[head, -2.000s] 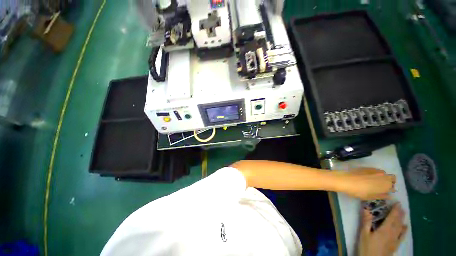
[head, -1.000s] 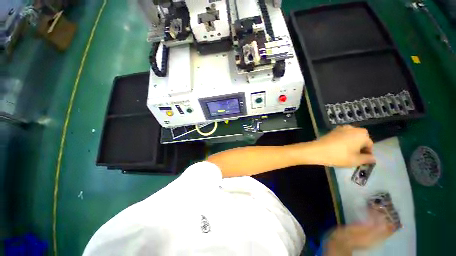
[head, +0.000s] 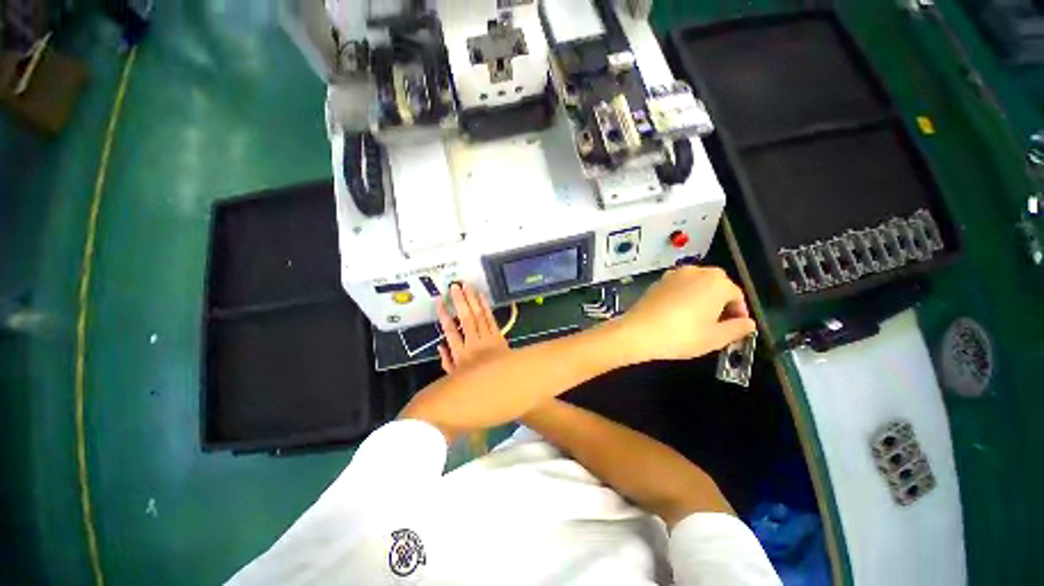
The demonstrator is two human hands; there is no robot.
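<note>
My left hand is stretched out to the right, shut on one end of a metal housing that hangs in the air between the machine and the white strip. My right hand crosses under my left forearm. It holds nothing, and its fingertips are at the button left of the touch screen on the machine's front panel. The white screw-fastening machine has a right fixture and a left fixture. Several housings lie grouped on the white strip.
A black parts tray at the right holds a row of housings. An electric screwdriver lies at the strip's end, with a perforated dish beyond. More black trays are at left. A red button is front right.
My left hand has carried the housing leftward off the white strip. My right hand has left the grouped housings and moved to the machine's front left. The view has shifted slightly.
</note>
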